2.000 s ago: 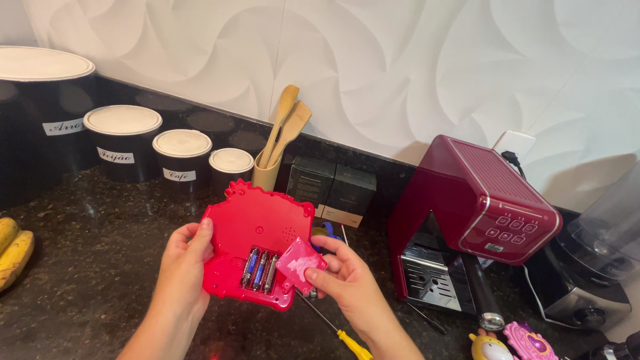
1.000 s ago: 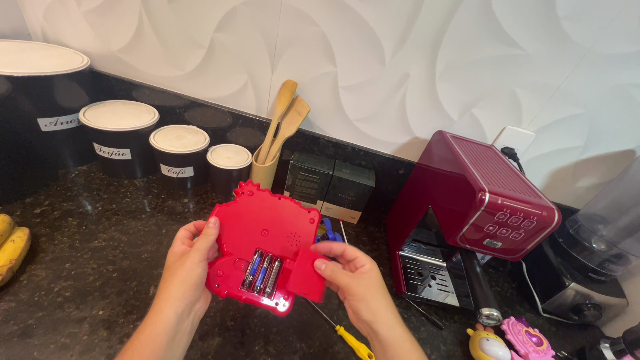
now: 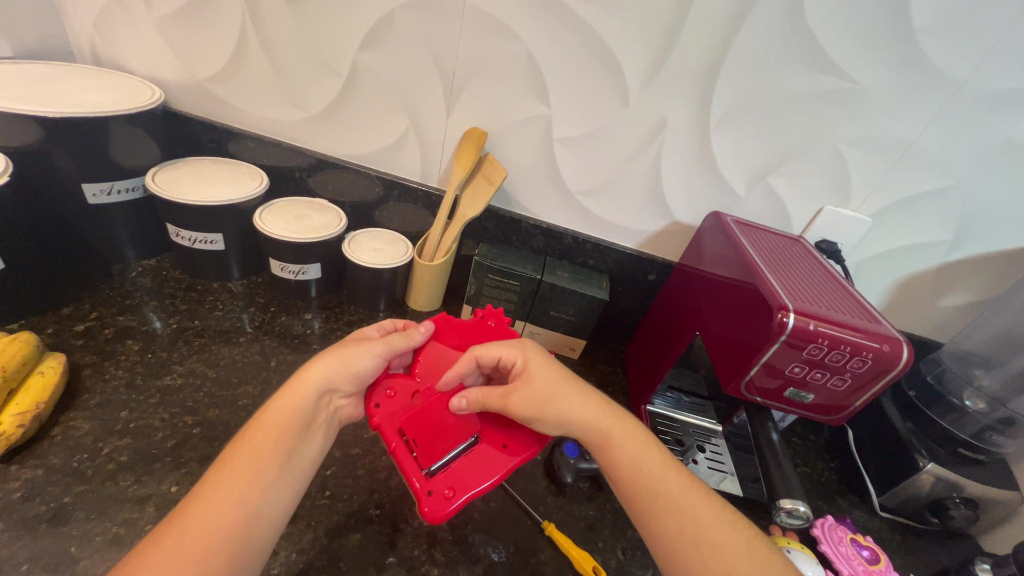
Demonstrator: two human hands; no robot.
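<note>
My left hand (image 3: pixel 364 364) grips the upper left edge of a red plastic toy casing (image 3: pixel 496 456), which is held tilted above the counter with its back facing me. With thumb and fingers, my right hand (image 3: pixel 512 384) holds a red battery cover (image 3: pixel 436 424) over the battery compartment. The cover lies across most of the opening, and part of one battery (image 3: pixel 452 456) shows along its lower edge. Any other batteries are hidden beneath the cover. Below the casing, a screwdriver with a yellow handle (image 3: pixel 572 548) lies on the counter.
Lidded black canisters (image 3: pixel 300 248), a utensil holder (image 3: pixel 428 280) with wooden utensils and dark boxes (image 3: pixel 552 296) line the wall. Bananas (image 3: pixel 28 392) are at left. A dark red espresso machine (image 3: pixel 768 320), a blender (image 3: pixel 952 432), small toys (image 3: pixel 852 552) and a dark object with a blue button (image 3: pixel 572 460) are at right.
The casing has turned in my left hand. My right hand has moved from the casing's right side to over its middle, bringing the cover over the batteries, which showed before.
</note>
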